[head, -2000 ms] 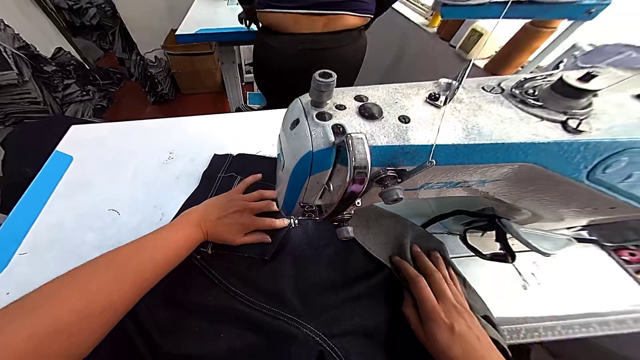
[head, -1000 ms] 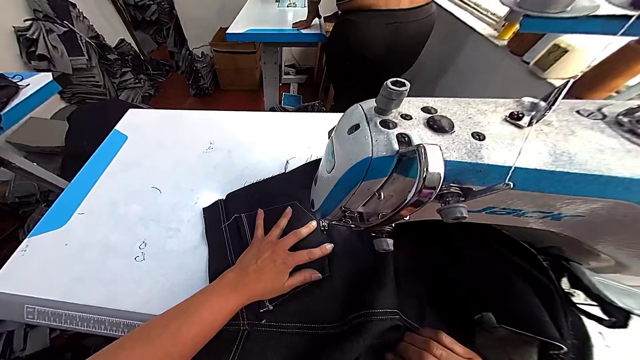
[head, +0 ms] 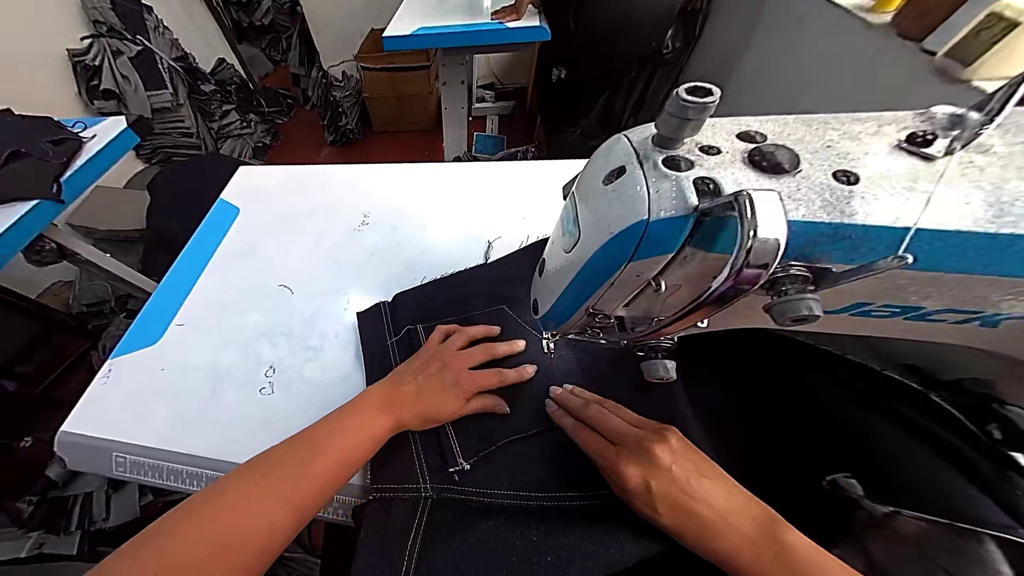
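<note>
Dark denim trousers (head: 496, 528) with pale topstitching lie under the head of a Jack sewing machine (head: 608, 216). Flat on their patch pocket (head: 512, 424) rests my left hand (head: 448, 376), fingers spread, left of the presser foot (head: 549, 342). The pocket's upper edge runs to that foot, and loose thread ends show at its corners. My right hand (head: 632, 448) presses on the cloth just below the foot, its fingers straight and close together. Neither hand grips the fabric. More dark cloth (head: 768, 416) is bunched under the machine arm to the right.
The white table (head: 320, 264) has a blue edge strip and a ruler (head: 164, 470) along its front. Piled fabric pieces (head: 200, 104) and a cardboard box (head: 398, 88) stand behind. Another person's hand (head: 510, 11) touches a farther table (head: 480, 34). Dark cloth (head: 36, 156) lies on a table at left.
My right hand has come from the lower right to beside the presser foot. The trousers have been turned and spread, showing more of the pocket. The view has shifted left.
</note>
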